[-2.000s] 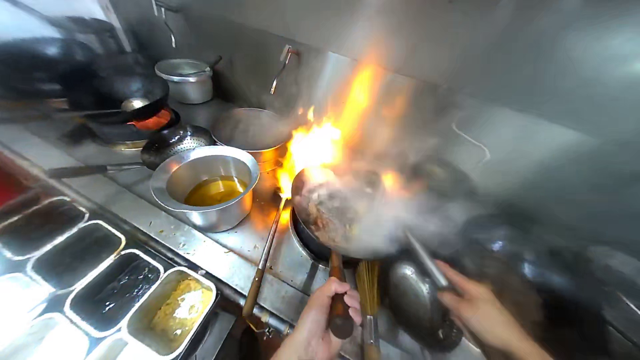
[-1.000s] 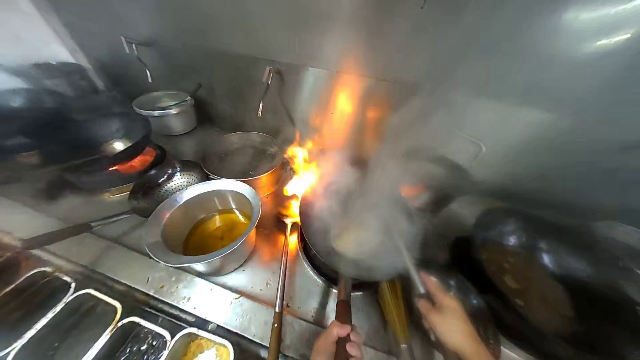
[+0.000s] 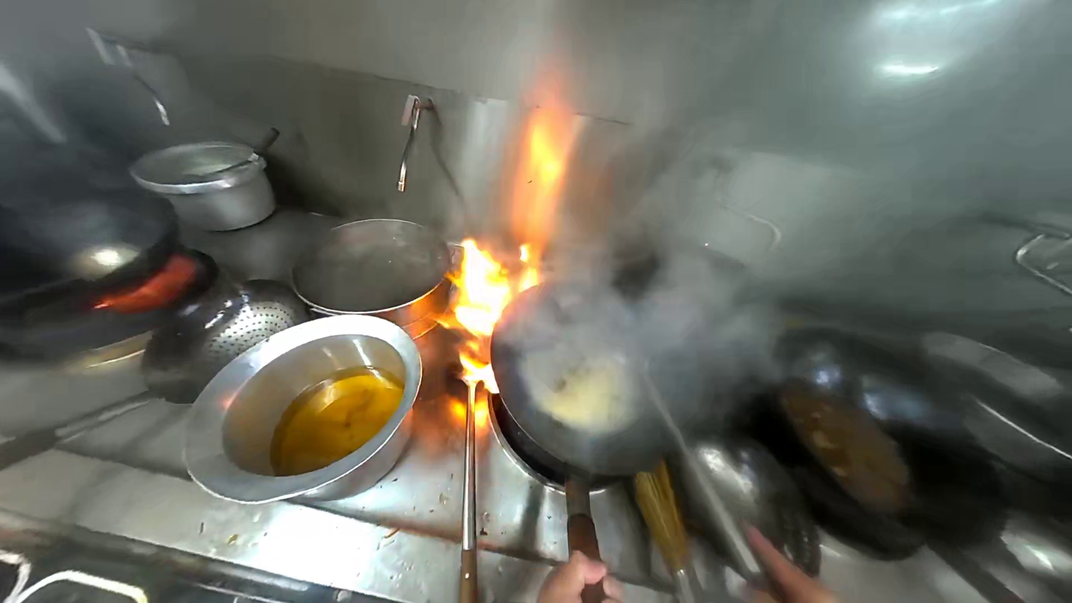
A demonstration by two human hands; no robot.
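My left hand (image 3: 579, 581) grips the wooden handle of a dark wok (image 3: 536, 360), tilted over a burner with flames (image 3: 481, 293) at its left edge. Pale yellow food (image 3: 590, 394) lies in the wok, partly veiled by smoke. My right hand (image 3: 787, 574), blurred at the bottom edge, holds a long metal utensil (image 3: 708, 481) that reaches into the wok; its head is hidden by smoke. A bamboo wok brush (image 3: 662, 511) lies between my hands.
An aluminium pot of yellow oil (image 3: 205, 448) stands left, with a perforated strainer (image 3: 255, 331) and a wide pot (image 3: 373, 268) behind. A long-handled utensil (image 3: 469, 502) lies near the flames. A lidded pot (image 3: 222, 197) is at the back. Another dark wok (image 3: 930, 469) holds brown liquid at right.
The view has shifted; the food trays have mostly left it. The flames beside the wok are smaller than two seconds ago. Pale yellow food now shows in the wok.
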